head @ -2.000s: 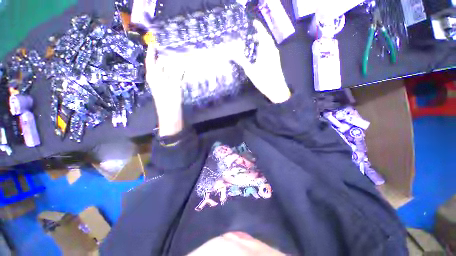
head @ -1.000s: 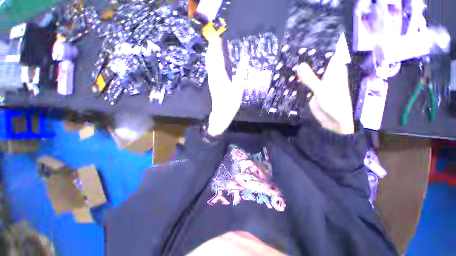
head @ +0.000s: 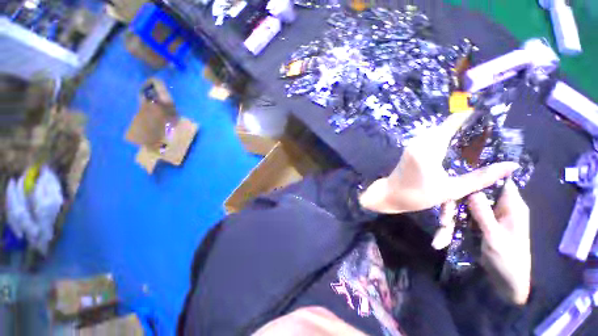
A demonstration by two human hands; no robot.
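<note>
My left hand [head: 426, 167] lies over black-silver circuit boards [head: 469, 147] near the bench's front edge, fingers spread toward the right. My right hand [head: 505, 239] is just below and beside it, fingers bent against the same boards. The boards are partly hidden under both hands, and glare blurs their outlines; whether either hand grips them cannot be told. A heap of loose boards [head: 380, 65] lies beyond my left hand. A small yellow-orange part [head: 460, 102] shows at my left fingertips.
White-lilac handheld devices lie at the far side [head: 498, 70] and right [head: 580, 226]; another lies beyond the heap [head: 263, 34]. An open carton [head: 265, 177] stands below the bench edge. A blue crate [head: 159, 36] and a torn carton [head: 160, 131] are on the blue floor.
The view has swung toward the left, showing more floor. My hands have come closer together over the boards. The panels earlier between my hands now show as an irregular bunch. The green-handled tool has left view.
</note>
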